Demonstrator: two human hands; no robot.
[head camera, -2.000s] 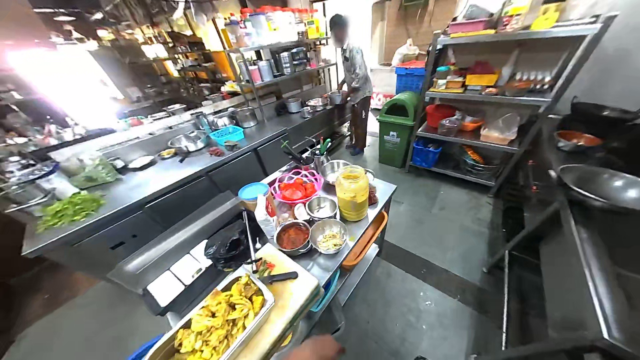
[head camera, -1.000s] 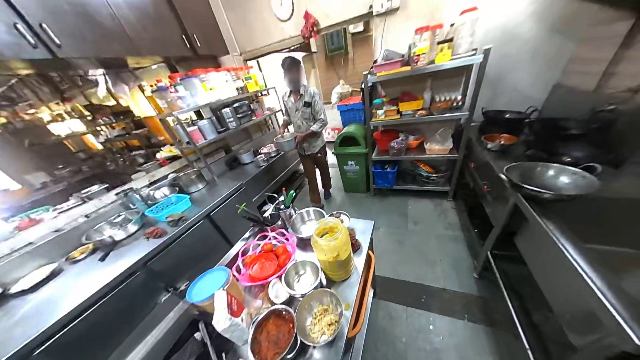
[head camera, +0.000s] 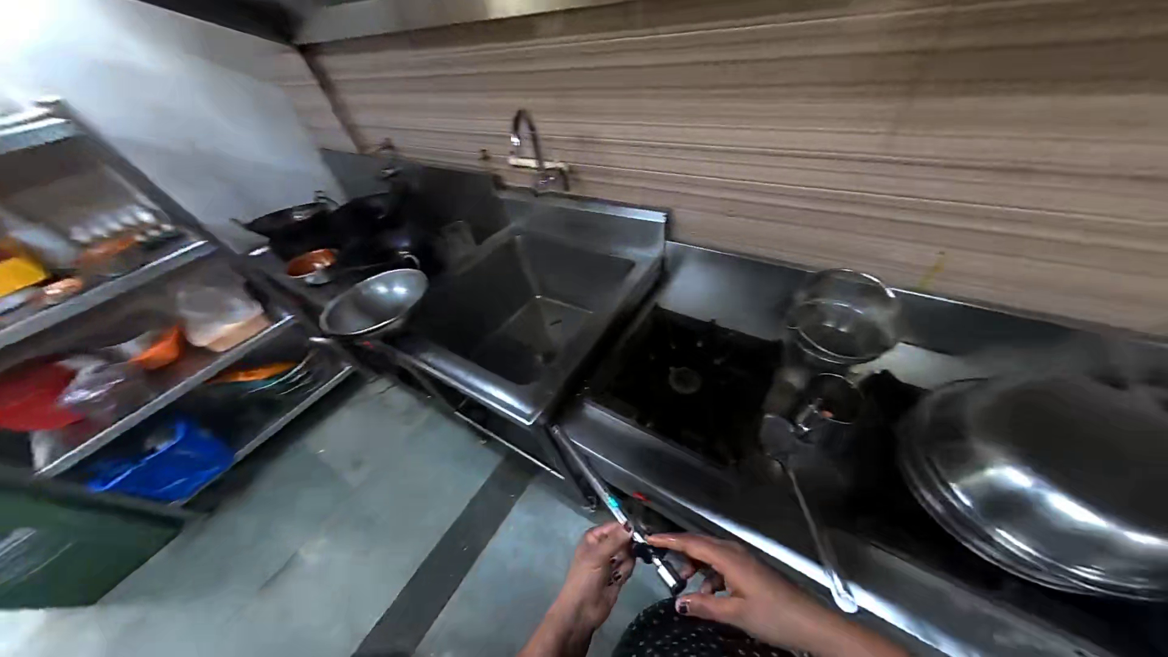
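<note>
Near the front edge of the stove, my left hand (head camera: 602, 568) has its fingers closed on a slim metal rod (head camera: 661, 568) with a black collar; its exact kind cannot be told. My right hand (head camera: 739, 584) is at the lower end of the same rod, index finger at the collar and thumb near the tip. Beyond the hands is a dark burner (head camera: 684, 379) in the steel counter. A long-handled steel ladle (head camera: 812, 520) lies to the right, its head by a small metal container (head camera: 832, 398).
A large domed steel lid (head camera: 1049, 484) covers the right side of the stove, with haze above it. Behind the ladle stands a round steel pot (head camera: 844, 315). Left of the burner are a sink (head camera: 547, 319), a steel wok (head camera: 376, 303) and a shelf rack (head camera: 164, 397).
The view has swung right and down, from the prep table and the other person to the sink and stove. Both my hands now show, on the rod.
</note>
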